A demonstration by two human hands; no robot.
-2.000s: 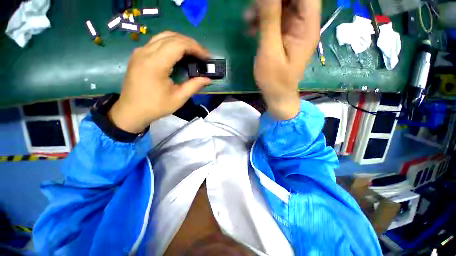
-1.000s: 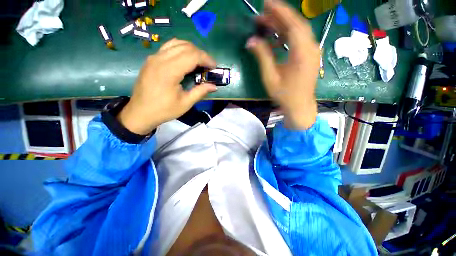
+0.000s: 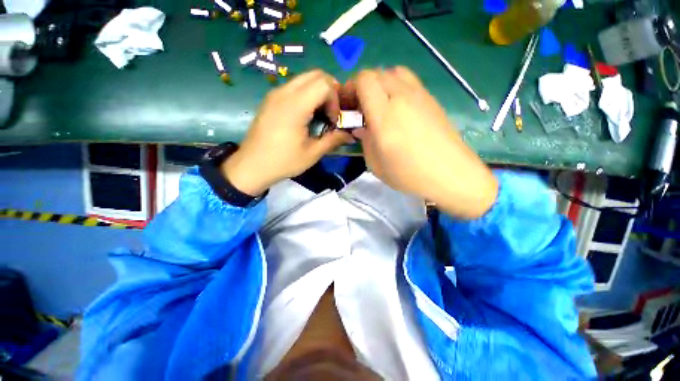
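Observation:
A small black device (image 3: 320,126) with a white display module (image 3: 350,119) on its right side sits between my hands above the bench's front edge. My left hand (image 3: 292,132) grips the device from the left with thumb and fingers. My right hand (image 3: 395,128) meets it from the right, with its fingertips at the white module. Both hands cover much of the device, so how the module sits in it cannot be told.
Several display modules (image 3: 266,65) lie at back left, near a wipe (image 3: 131,36). A blue pick (image 3: 348,52), metal rod (image 3: 441,59), silver strip (image 3: 516,88), amber bottle (image 3: 514,22) and wipes (image 3: 568,89) lie on the green bench (image 3: 179,100). A silver-black cylinder (image 3: 663,145) is far right.
My right hand has come in from the right and now meets the device, where my left hand keeps its grip. The bench items have shifted right in view.

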